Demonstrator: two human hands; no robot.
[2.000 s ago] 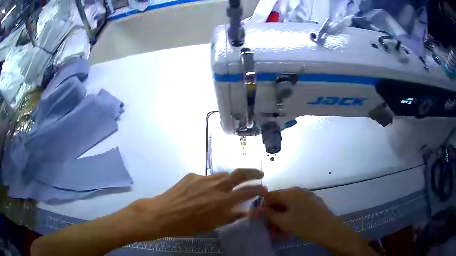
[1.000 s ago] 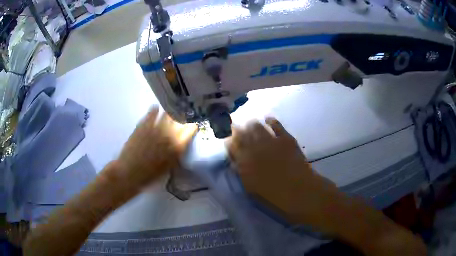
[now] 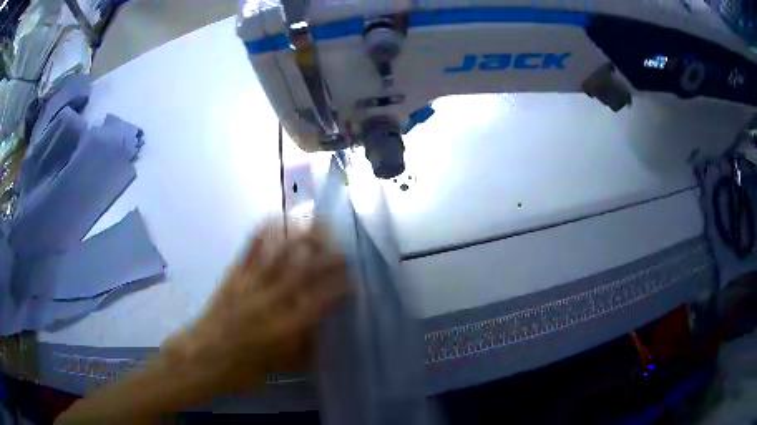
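A blue-grey cloth band piece [image 3: 369, 332] runs from under the presser foot [image 3: 339, 158] of the white lockstitch machine head [image 3: 465, 62] down past the bottom edge of the picture. It is blurred and looks folded lengthwise. My left hand [image 3: 286, 299] is blurred and lies against the left edge of the band, below the needle. Its fingertips are too blurred to tell if they grip the cloth. My right hand is not in view. The needle point is lost in the lamp glare.
A stack of blue-grey cut pieces [image 3: 75, 199] lies on the table at left. Black-handled scissors [image 3: 732, 212] lie on cloth at the right edge. A ruler tape [image 3: 573, 303] runs along the front edge. Something red [image 3: 664, 336] shows below the table at right.
My right hand has left the picture. My left hand has moved down from beside the needle. The band now stretches from the presser foot down towards me. The view has shifted too.
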